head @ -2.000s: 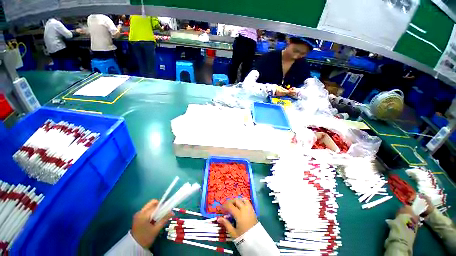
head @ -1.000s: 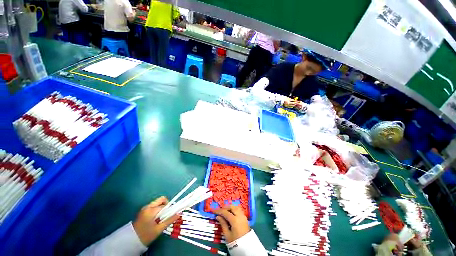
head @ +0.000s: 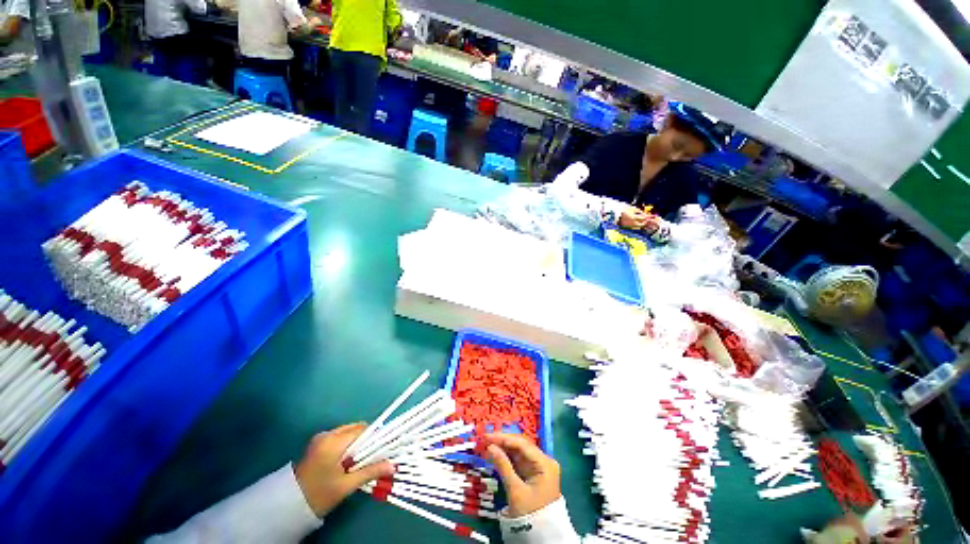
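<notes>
My left hand [head: 332,468] is closed around a fan of slim white tubes [head: 410,423], with red at their lower ends near my fingers. My right hand [head: 523,473] is at the near edge of the small blue tray [head: 548,395], thumb and finger pinched at a red piece [head: 486,444]. The tray is full of red pieces [head: 498,385]. Several white tubes with red ends [head: 438,487] lie on the green table below and between my hands.
A large blue tote [head: 250,278] with stacked red-banded tubes stands left. A low pale carton [head: 479,319] is behind the tray. A long tube pile [head: 649,446], plastic bags [head: 782,367] and a neighbour's hands [head: 851,528] are at right. A person [head: 649,165] sits opposite.
The view has tilted and shifted. The fan in my left hand is spread wider. My right hand has moved from over the red pieces to the tray's near edge, by the tube tips.
</notes>
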